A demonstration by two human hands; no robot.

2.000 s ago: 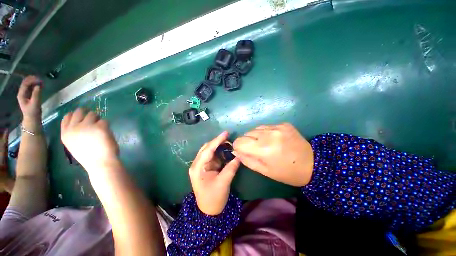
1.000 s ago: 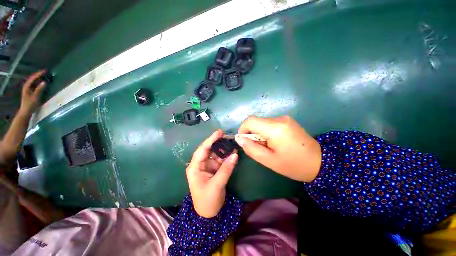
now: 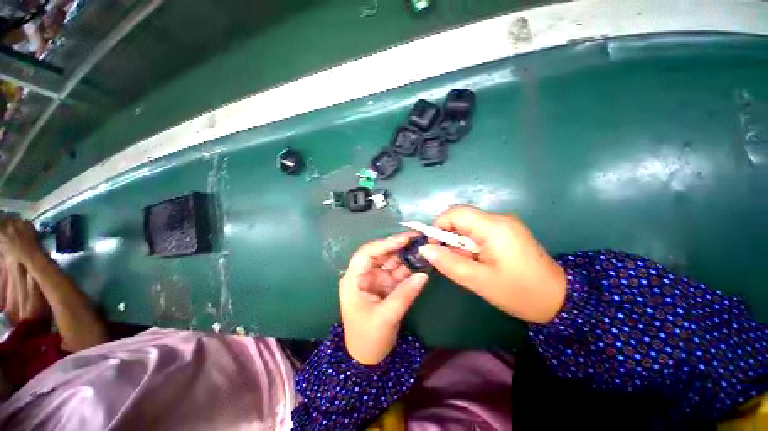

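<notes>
My left hand (image 3: pixel 375 295) holds a black plastic housing (image 3: pixel 414 253) between fingers and thumb, low in the middle of the view. My right hand (image 3: pixel 505 265) grips a thin pale pen-like tool (image 3: pixel 442 236), its tip pointing left above the housing. My right thumb lies at the housing's edge. Several black housings (image 3: pixel 432 151) lie in a loose cluster beyond my hands. At its near end, a green circuit board (image 3: pixel 367 178), a darker green board (image 3: pixel 334 199) and a silvery-white block (image 3: pixel 379 199) lie around another housing (image 3: pixel 359 199). The inside of the held housing is not clear.
A single black housing (image 3: pixel 290 161) lies left of the cluster. Black boxes (image 3: pixel 177 225) stand farther left, near a neighbouring person's hands and forearm (image 3: pixel 55 278). A white strip (image 3: pixel 354 71) edges the green work surface, with a green belt (image 3: pixel 278 50) beyond.
The neighbour's arms have left the near bench and a black box now shows there. My right hand's tool has come into clear view, above the housing. The whole view has shifted somewhat.
</notes>
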